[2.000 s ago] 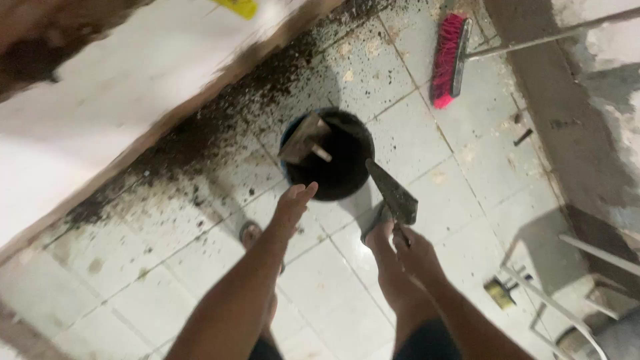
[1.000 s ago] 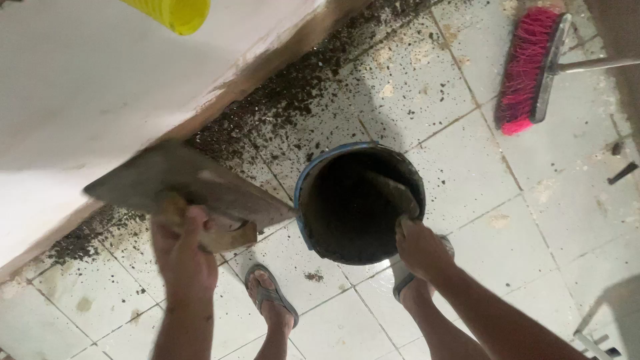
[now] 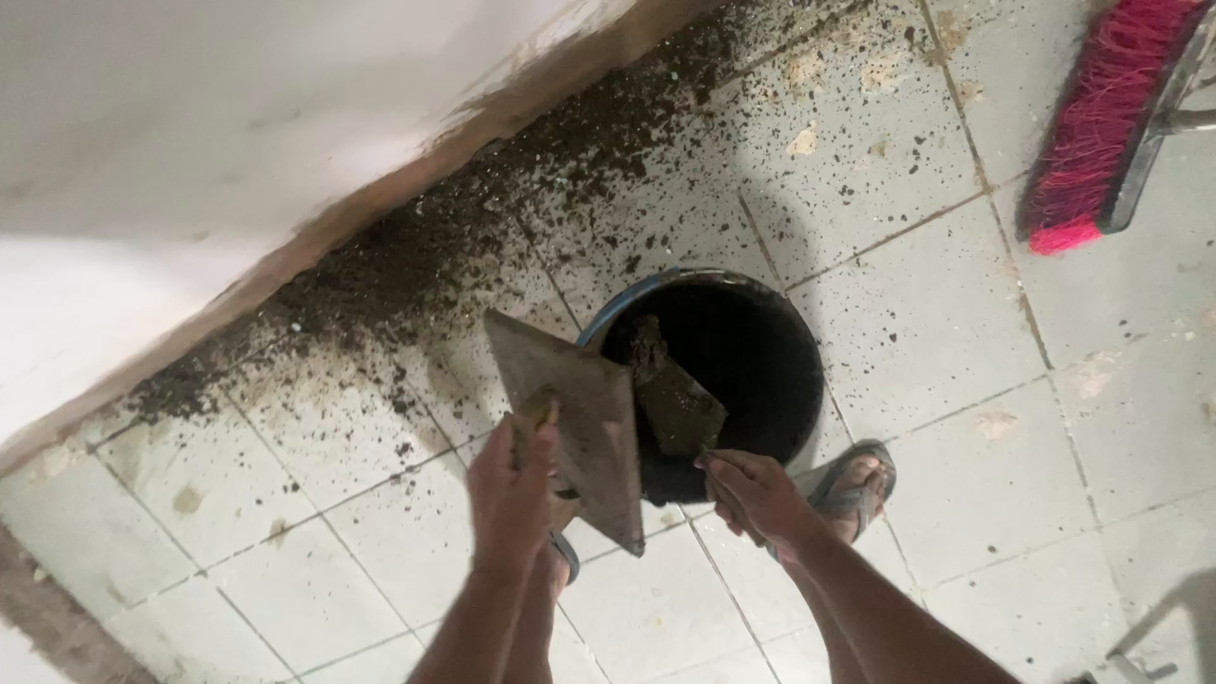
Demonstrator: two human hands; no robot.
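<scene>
A plasterer's hawk [image 3: 589, 427], a flat board with a grip beneath, is tilted steeply beside the bucket. My left hand [image 3: 518, 484] is closed around its grip. My right hand [image 3: 755, 494] holds a trowel [image 3: 676, 408] by the handle, and dark wet mortar covers its blade. That blade lies over the mouth of a round bucket [image 3: 812, 380] with a blue patch on its rim, close to the hawk's right edge. The bucket's inside is dark, so its contents cannot be made out. The trowel's handle is mostly hidden in my fingers.
Dark mortar crumbs [image 3: 408, 256] lie along the foot of the pale wall [image 3: 190, 171] and over the floor tiles [image 3: 940, 313]. A broom head with pink bristles [image 3: 1107, 123] rests at the upper right. My sandalled feet [image 3: 860, 484] stand just below the bucket.
Two seconds ago the hawk stood in the bucket and my left hand was empty; now that hand holds it. Since one second ago the hawk has turned steeply and moved against the bucket's left side.
</scene>
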